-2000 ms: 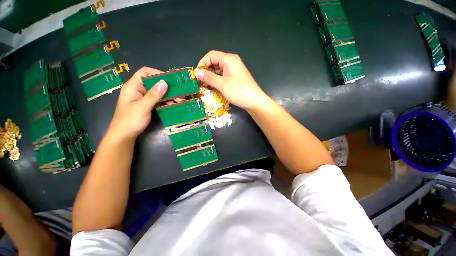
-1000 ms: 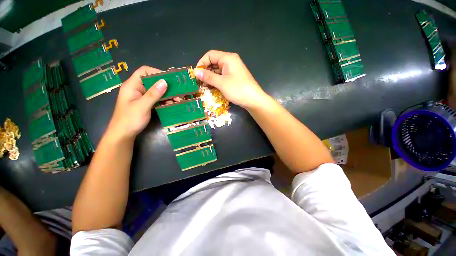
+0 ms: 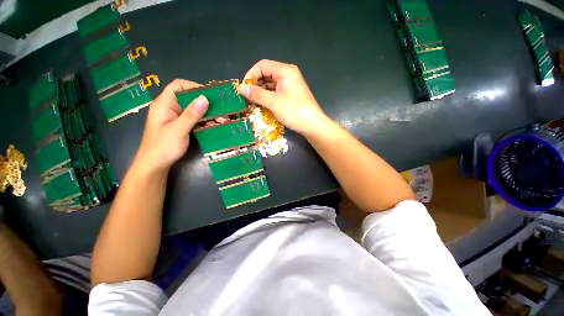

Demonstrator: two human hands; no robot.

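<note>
A green circuit board panel [image 3: 226, 137] of several joined boards lies in front of me, its top board gripped by my left hand [image 3: 172, 123], thumb on top. My right hand [image 3: 278, 92] pinches a small orange flex circuit [image 3: 245, 85] at the top board's right edge; the fingertips partly hide it, and I cannot tell whether it is seated. A glaring pile of loose flex circuits [image 3: 268, 133] lies right of the panel, below my right hand. A panel with flex circuits fitted [image 3: 115, 65] lies at the upper left, orange hooks along its right edge.
Stacks of panels stand at left [image 3: 68, 148] and upper right [image 3: 427, 52], with another green strip [image 3: 535, 49] far right. Another orange pile [image 3: 12, 171] lies far left, above a neighbour's arm [image 3: 28, 271]. A blue-rimmed fan [image 3: 525, 173] and cardboard box [image 3: 454, 200] are lower right.
My hands stay nearly in place, still at the top board. The stacks and the strip on the right have shifted slightly rightward in the view.
</note>
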